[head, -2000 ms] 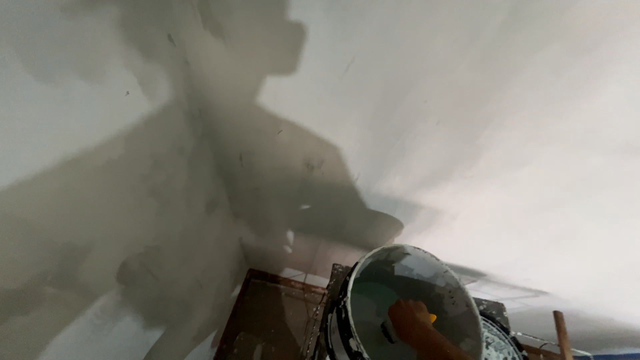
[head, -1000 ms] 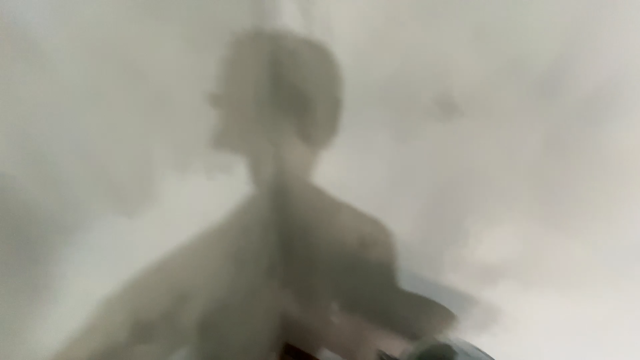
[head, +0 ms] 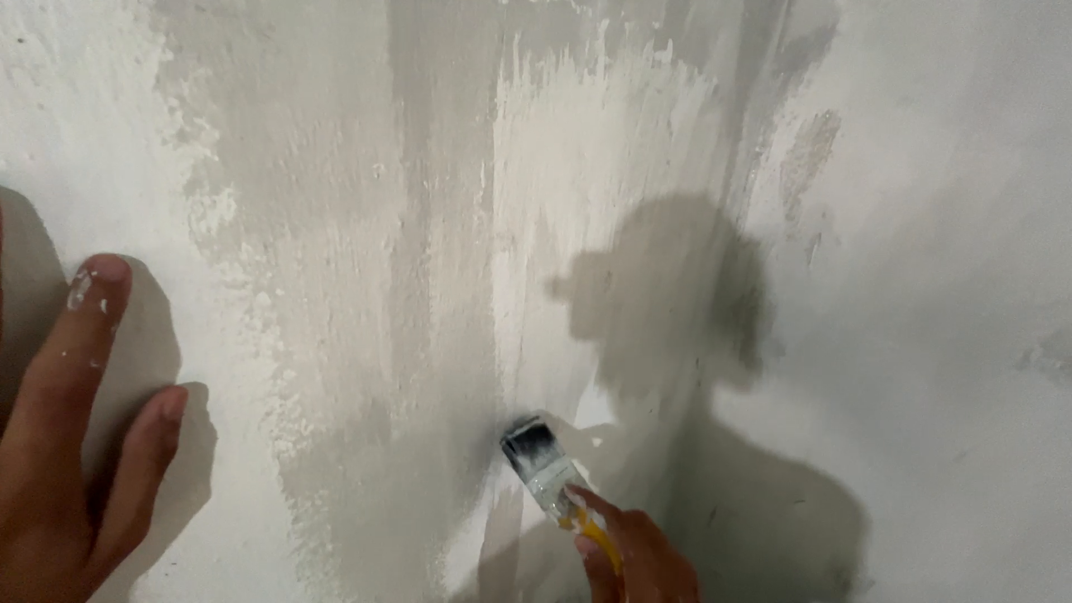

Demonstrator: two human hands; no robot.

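My right hand [head: 636, 548], at the bottom right of centre, grips a flat paintbrush [head: 553, 481] by its yellow handle. The brush's dark bristles, coated with pale paint, point up and left at the wall [head: 352, 335]; whether they touch it is hard to tell. Wet-looking whitish strokes run upward above the brush, beside grey-beige patches. On the left, my left hand [head: 67, 427] has its fingers spread by the wall, with white paint specks on one fingertip. It holds nothing, and part of it lies outside the view.
The wall fills the view, with a corner line [head: 745, 126] running down right of centre. A shadow of a head and shoulders [head: 670, 310] falls across the painted area. Small chipped patches [head: 811, 159] mark the right side.
Two seconds ago my right hand was inside a paint bucket; now it holds the brush up by the wall. My left hand has come into view. The view has swung from the bucket to the wall.
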